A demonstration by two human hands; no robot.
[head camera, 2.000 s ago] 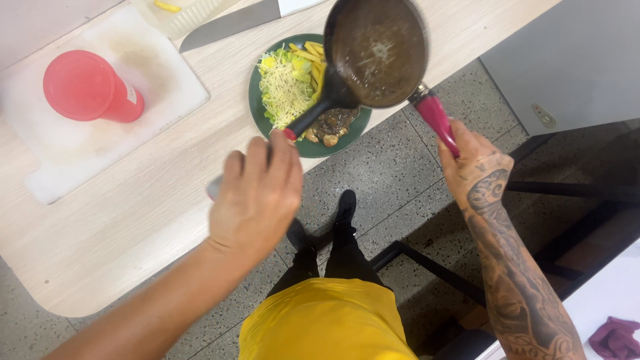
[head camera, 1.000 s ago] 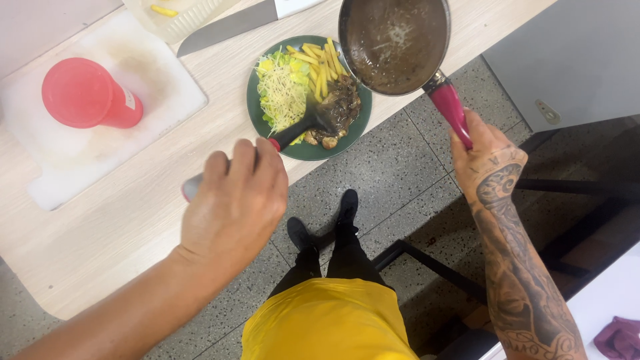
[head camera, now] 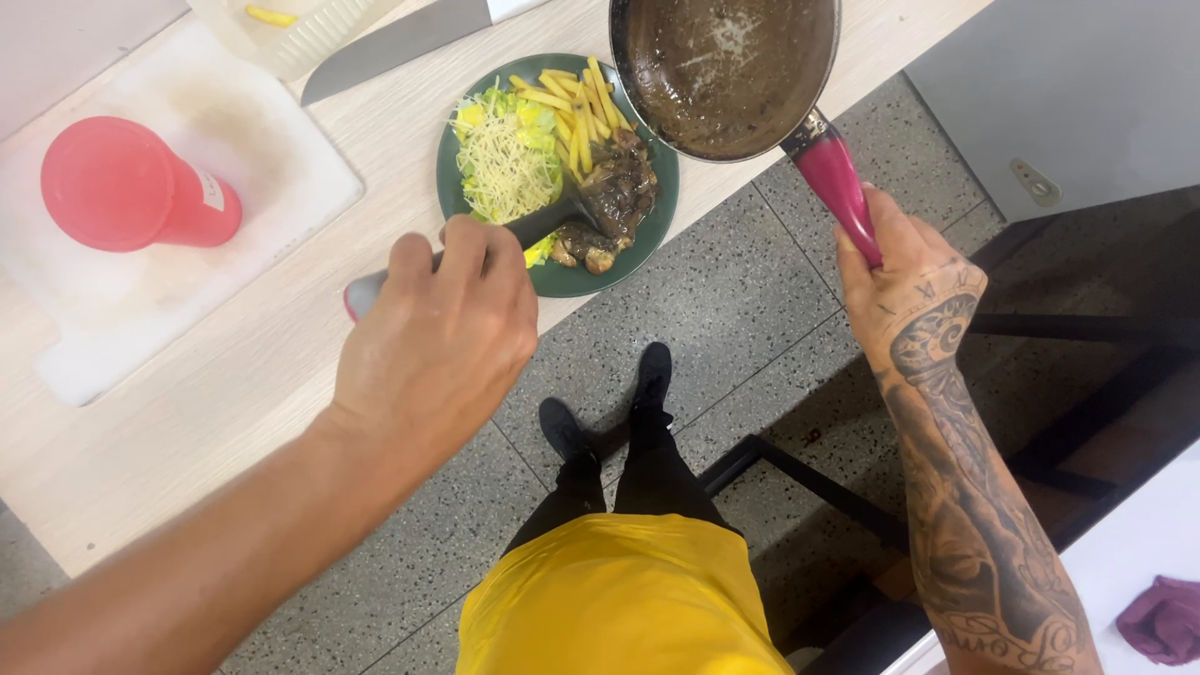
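Note:
My left hand (head camera: 441,319) grips a black utensil (head camera: 539,221) with a grey and red handle. Its dark head touches the browned, sauced meat (head camera: 621,192) on a dark green plate (head camera: 667,211). French fries (head camera: 583,108) lie above the meat, and shredded cheese (head camera: 504,164) covers lettuce at the plate's left. Closed around the magenta handle of a frying pan (head camera: 727,70) is my right hand (head camera: 905,258). The pan, tilted with its sauce-coated inside showing, is held over the counter, overlapping the plate's upper right edge in view.
A red plastic cup (head camera: 112,187) rests on a stained white cutting board (head camera: 300,187). Above the board are a wide knife blade (head camera: 398,47) and a clear container (head camera: 323,37) holding a fry. A purple cloth (head camera: 1162,619) lies on a white surface at lower right.
The pan has moved right and up from above the plate, uncovering the meat and fries. The utensil's head has gone from the pan's edge to the meat.

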